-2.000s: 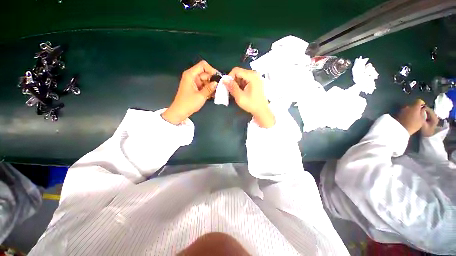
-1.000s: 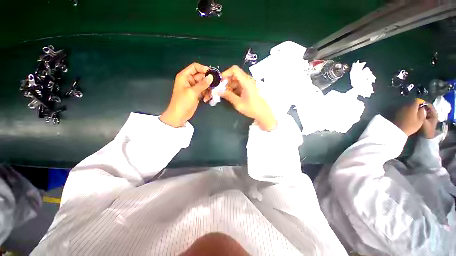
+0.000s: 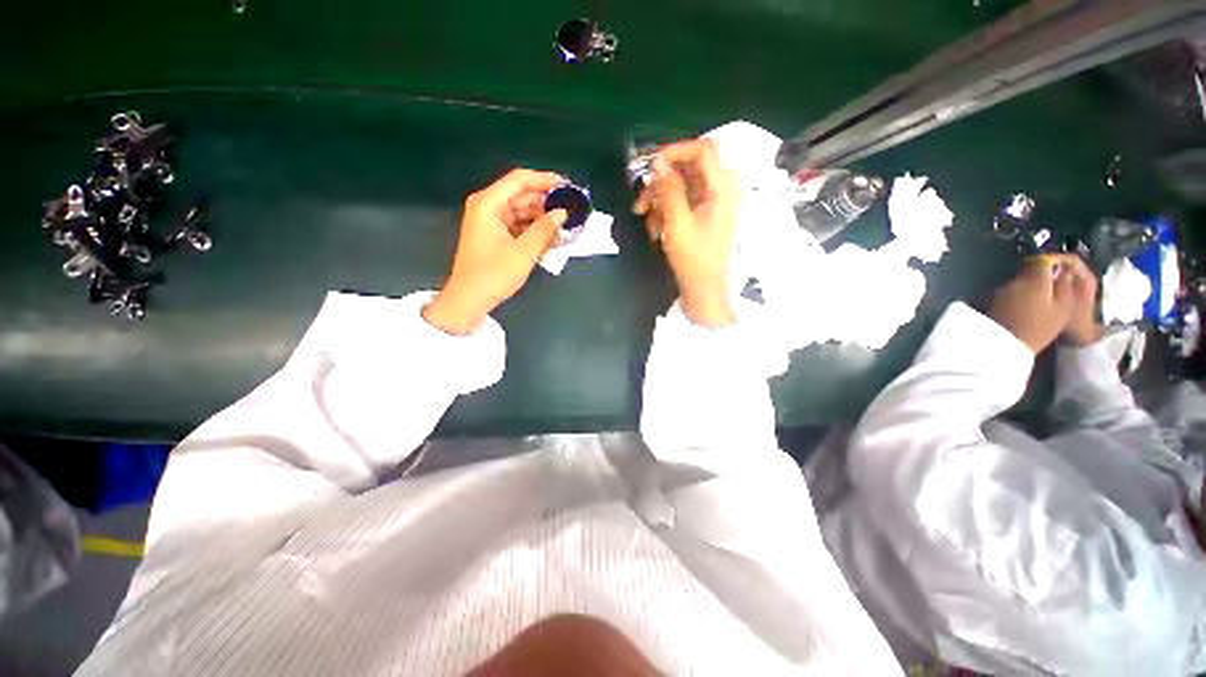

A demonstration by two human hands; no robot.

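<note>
My left hand [image 3: 500,251] holds a round, dark, shiny metal piece [image 3: 569,204] between thumb and fingers, its face turned up. A small white wipe [image 3: 587,243] shows just below the piece; whether my left hand pinches it or it lies on the surface is unclear. My right hand [image 3: 690,225] is apart from the left, beside the white wipes, with its fingertips at another shiny metal piece [image 3: 643,168]. The fingers partly cover that piece, so a firm grip cannot be told.
A pile of metal pieces [image 3: 122,218] lies at left on the green work surface [image 3: 318,251]. One piece [image 3: 582,41] lies farther off. White wipes [image 3: 846,291], a clear bottle [image 3: 841,201] and a slanting metal post [image 3: 952,90] are at right. Another person's hands [image 3: 1045,302] work at far right.
My right hand has left the wipe and the held piece and moved right to the other metal piece. My left hand still holds its piece. The far piece has shifted right.
</note>
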